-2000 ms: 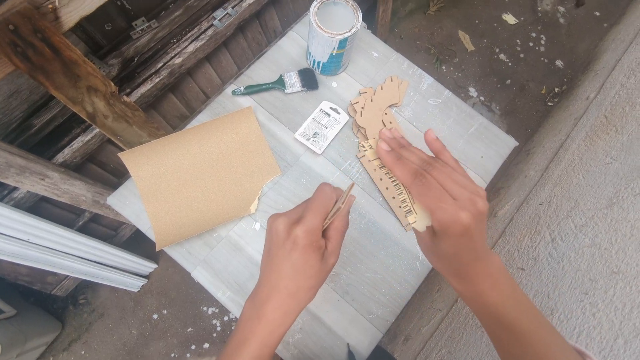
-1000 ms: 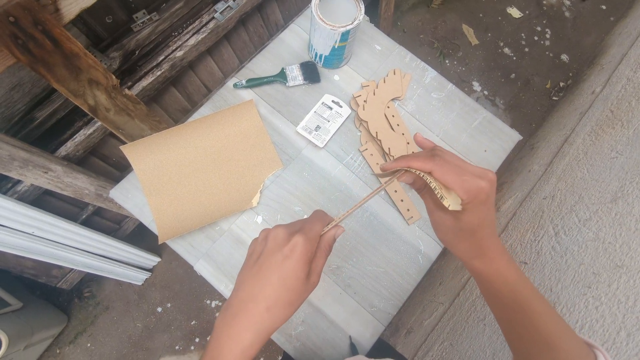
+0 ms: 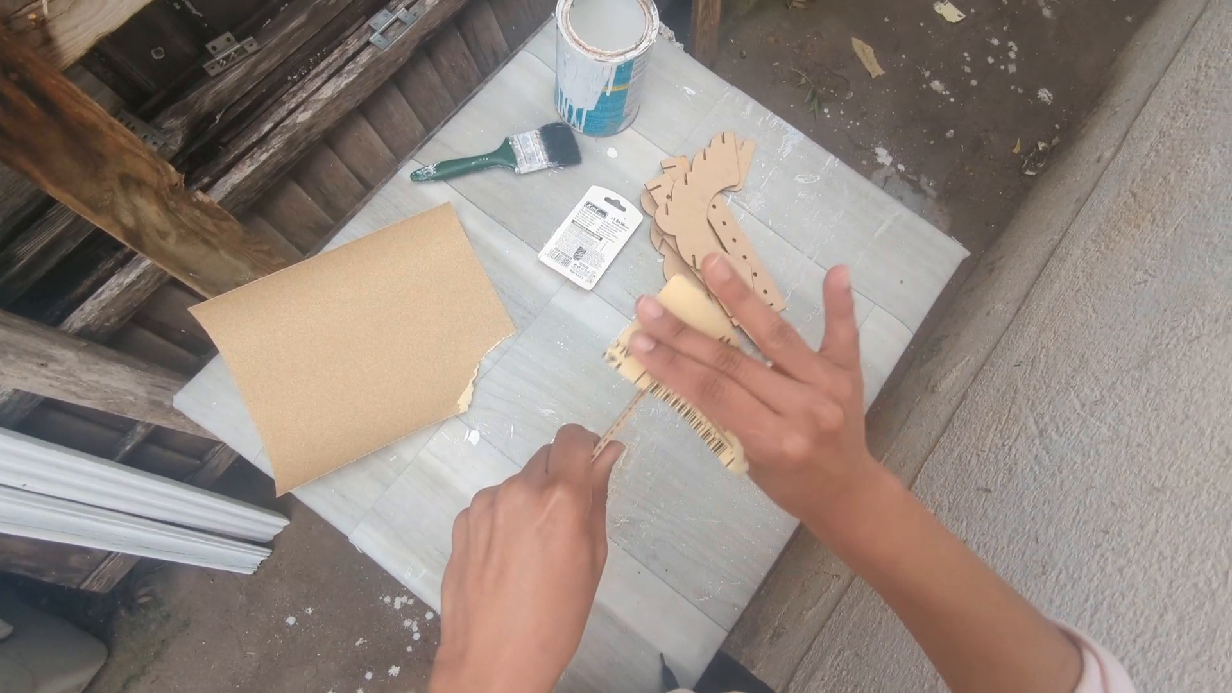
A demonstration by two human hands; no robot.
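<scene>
My left hand (image 3: 539, 539) pinches a thin strip (image 3: 621, 423), seen edge-on, whose far end meets a pale yellow slotted piece (image 3: 698, 306). Over that slotted piece lies my right hand (image 3: 770, 385), its fingers extended and spread, the fingertips touching its surface; part of the piece is hidden beneath them. Just beyond my right fingertips, a pile of curved, notched thin wooden pieces (image 3: 691, 207) rests on the tiled board, with a straight holed strip (image 3: 746, 252) at its right side.
A sheet of sandpaper (image 3: 366, 346) with a torn corner lies at the left of the tiled board (image 3: 577, 356). Further back are a green-handled paintbrush (image 3: 481, 161), a printed blister card (image 3: 590, 238) and a paint-streaked can (image 3: 604, 82). A concrete ledge (image 3: 1078, 404) runs along the right.
One second ago my right hand held the slotted piece raised and curled; now its fingers are spread flat over it. My left hand keeps the thin strip.
</scene>
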